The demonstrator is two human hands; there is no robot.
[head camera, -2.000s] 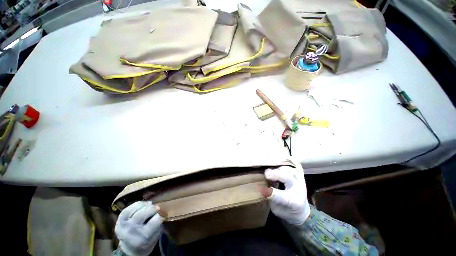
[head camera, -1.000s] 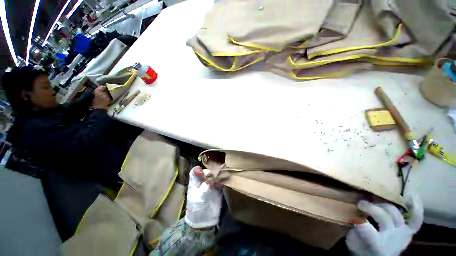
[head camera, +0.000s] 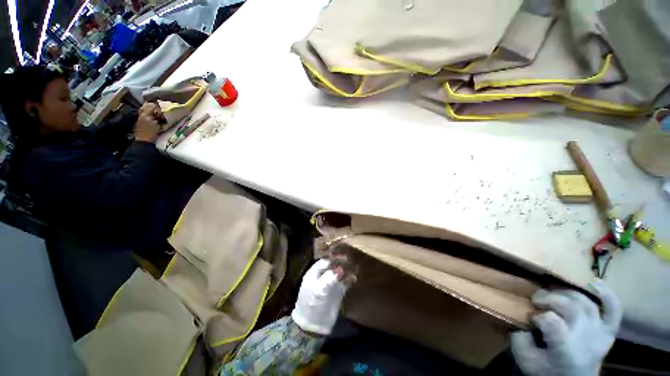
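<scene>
A taupe bag body (head camera: 433,283) is held over my lap at the table's front edge, its long mouth facing up and a thin metallic line along the near rim. My left hand (head camera: 323,290), in a white glove with bare fingertips, is at the bag's left corner; its fingertips are blurred against the side. My right hand (head camera: 569,330), also white-gloved, grips the rim at the bag's right end, thumb and fingers around the edge.
Taupe bags with yellow edging (head camera: 441,37) lie at the back of the white table (head camera: 367,147). A wooden-handled tool (head camera: 589,178), a yellow block (head camera: 572,186), red-green snips (head camera: 616,236) and a tan cup (head camera: 652,147) are at right. More bags (head camera: 220,250) and a seated person (head camera: 95,161) are at left.
The view has swung left, bringing the seated person and the left bag stack into sight. My left hand has moved slightly down from the bag's top left corner onto its side.
</scene>
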